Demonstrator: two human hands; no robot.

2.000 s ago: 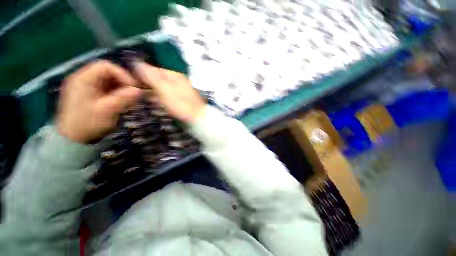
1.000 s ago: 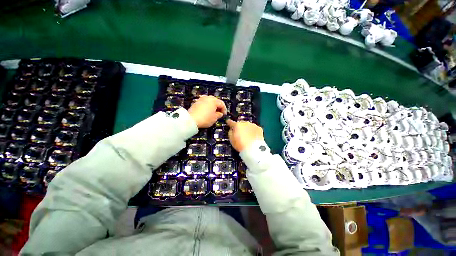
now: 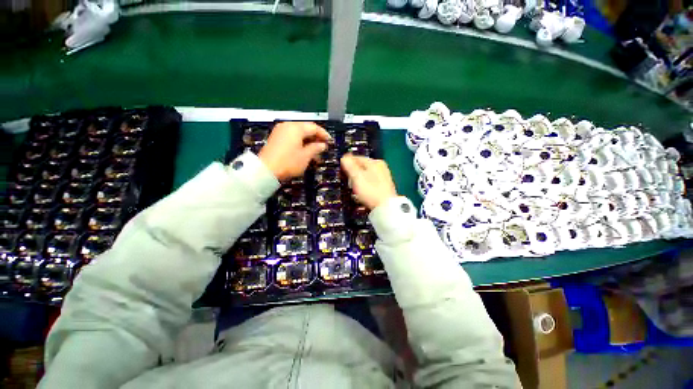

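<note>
A black blister tray [image 3: 311,283] lies in front of me with rows of small dark camera board modules [image 3: 293,245] in its pockets. My left hand [image 3: 292,150] is over the upper middle of the tray, fingers bent and thumb near the fingertips. My right hand [image 3: 368,181] is just right of it, over the tray's right columns, fingers curled and pointing to the left hand. The fingertips of both hands are close together but apart. Whether either hand pinches a small part is too small to tell.
A stack of filled black trays [image 3: 157,163] lies at left. White camera housings [image 3: 486,154] with cables stand in rows at right. A metal post [image 3: 344,61] rises behind the tray from the white edge strip. White parts [image 3: 90,22] lie far left. An open cardboard box [image 3: 552,334] is below right.
The view has steadied and shifted slightly since a second ago. Both hands stay over the tray's upper part, a little farther up it, with a slightly wider gap between them.
</note>
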